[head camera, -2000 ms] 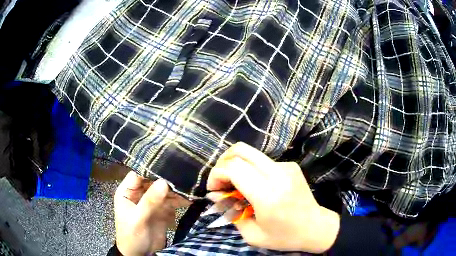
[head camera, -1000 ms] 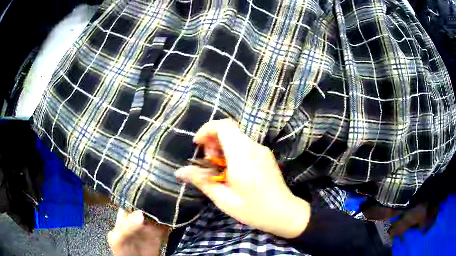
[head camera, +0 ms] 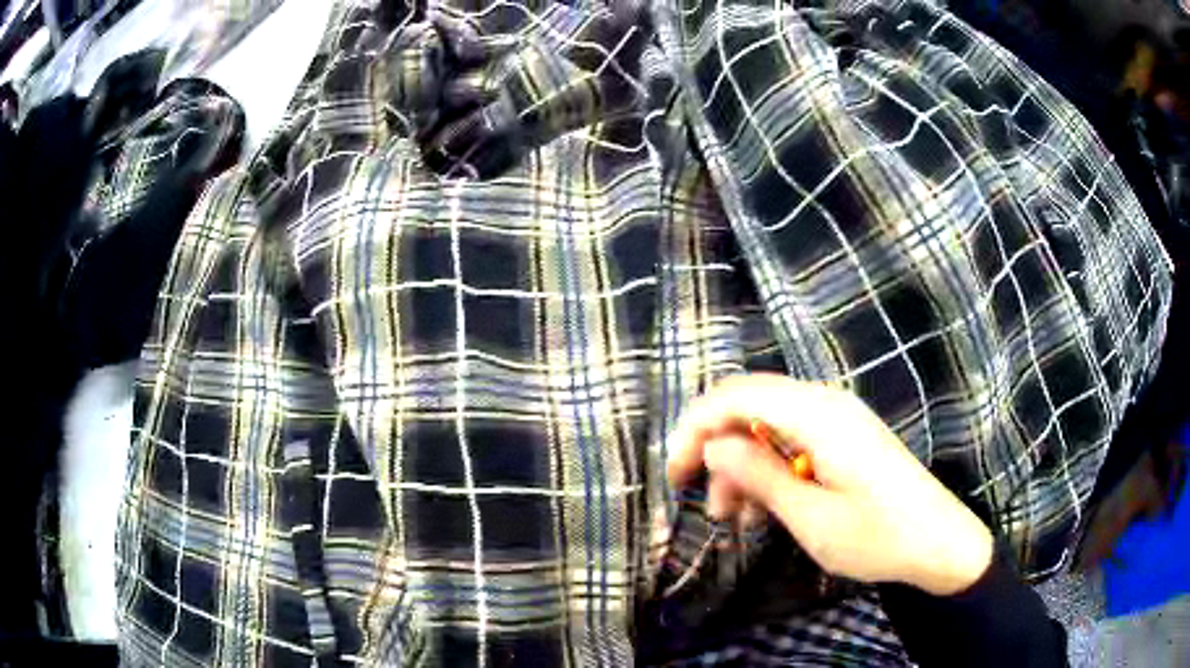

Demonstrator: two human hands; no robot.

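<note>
The plaid garment, black with cream, grey-blue and yellowish checks, fills most of the view, with a bunched fold at the top centre. A narrow strip with broken checks, perhaps a pocket welt, lies at the lower left. My right hand is right of centre over the garment, fingers curled around the small orange thread snips, mostly hidden in the palm. Its fingertips are at a fold of the cloth; whether they pinch it is unclear. My left hand is not in view.
A white surface shows at the left, with dark garments beside and above it. Fine gingham cloth shows at the bottom. A bright blue object stands at the right edge.
The garment has been shifted and turned, and now hangs straighter, with a bunched part at the top. My right hand has moved right. My left hand has gone out of view.
</note>
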